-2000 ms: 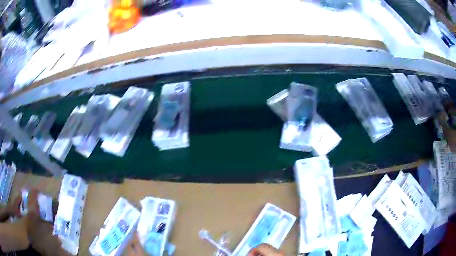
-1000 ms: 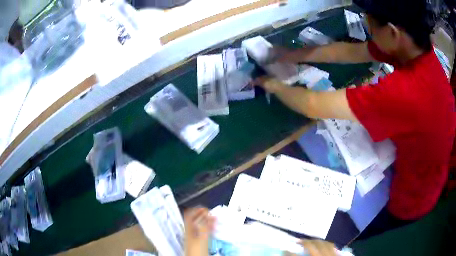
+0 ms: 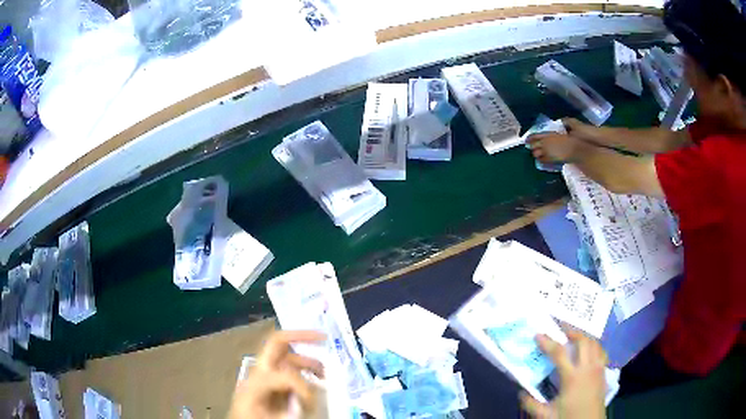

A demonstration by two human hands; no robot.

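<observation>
My left hand (image 3: 278, 378) is at the bottom centre, cut off by the lower edge, its fingers curled at the side of a long translucent tray (image 3: 315, 307); whether it grips anything is unclear. My right hand (image 3: 577, 372) holds a tray (image 3: 483, 315) with a light-blue packet (image 3: 517, 342) on it, tilted over the dark mat. White folded leaflets (image 3: 405, 331) and light-blue packets (image 3: 424, 397) lie in a loose pile between my hands.
Printed cartons (image 3: 552, 286) lie beyond my right hand. Trays and cartons, some stacked, stand along the green belt (image 3: 442, 200). A co-worker in red (image 3: 707, 237) handles a blue packet at the right. A white shelf (image 3: 204, 98) with wooden edging and clear bags runs above the belt.
My right hand has come further into view with a tray and blue packet. My left hand has moved left and down. The view has shifted; the co-worker's hands are now on a blue packet.
</observation>
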